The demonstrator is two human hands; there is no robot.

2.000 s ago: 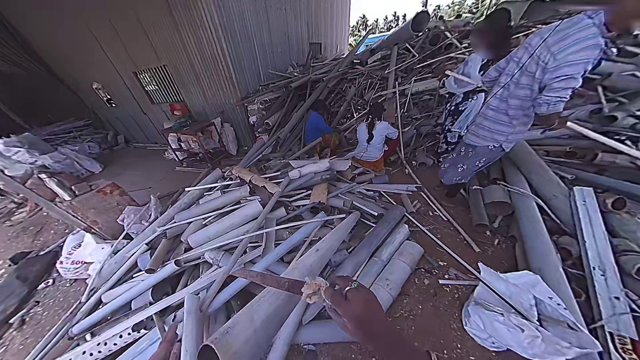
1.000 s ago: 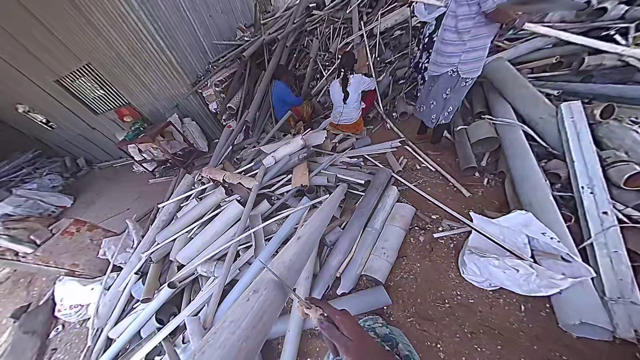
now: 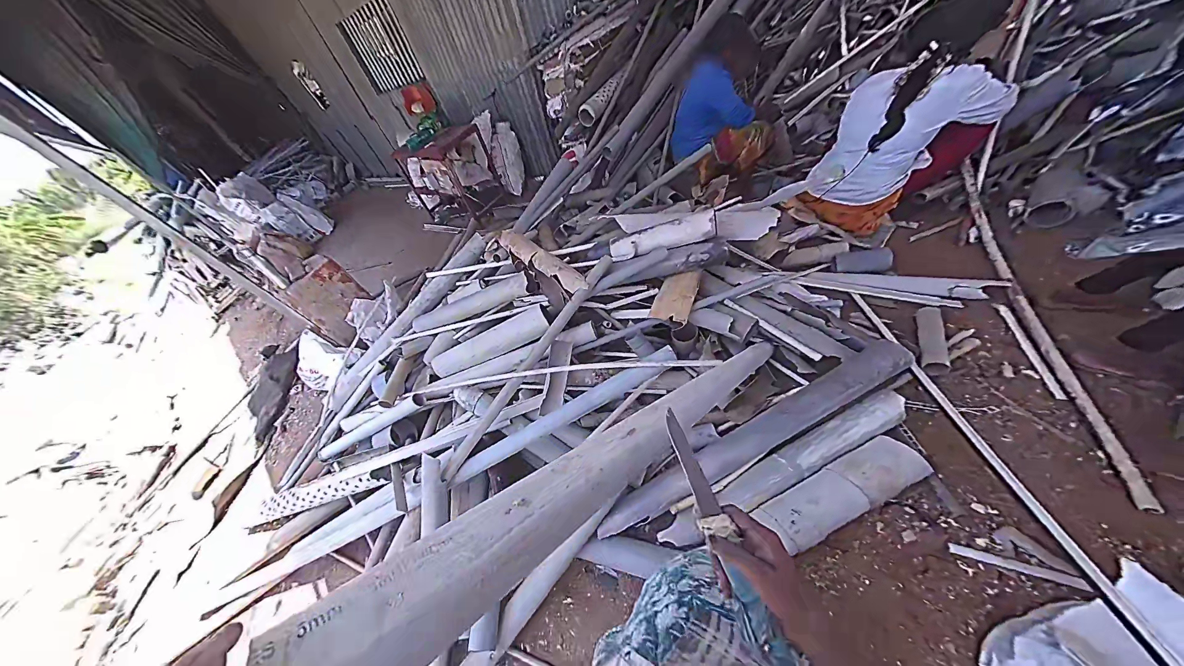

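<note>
My right hand (image 3: 754, 555) is closed on the handle of a knife (image 3: 692, 462) with a long blade, pointing up and to the left. Pale material is wrapped where blade and handle meet. A large grey plastic pipe (image 3: 518, 509) runs diagonally across the lower middle, bearing printed writing. At its near end, at the bottom left, my left hand (image 3: 211, 647) shows only in part; its fingers are mostly hidden. Behind the pipe lies a heap of cut grey plastic pipes (image 3: 499, 342). Patterned cloth (image 3: 694, 615) lies below my right hand.
Two people crouch beyond the heap, one in a blue top (image 3: 708, 106), one in a white top (image 3: 879, 139). A small table (image 3: 453, 157) with things on it stands by the corrugated metal wall (image 3: 490, 55). A long thin pole (image 3: 1017, 490) and a white sack (image 3: 1073, 629) lie at right.
The large pipe now reaches further to the bottom left, where part of my left hand shows. The knife's blade points more upward than before. The view has turned left.
</note>
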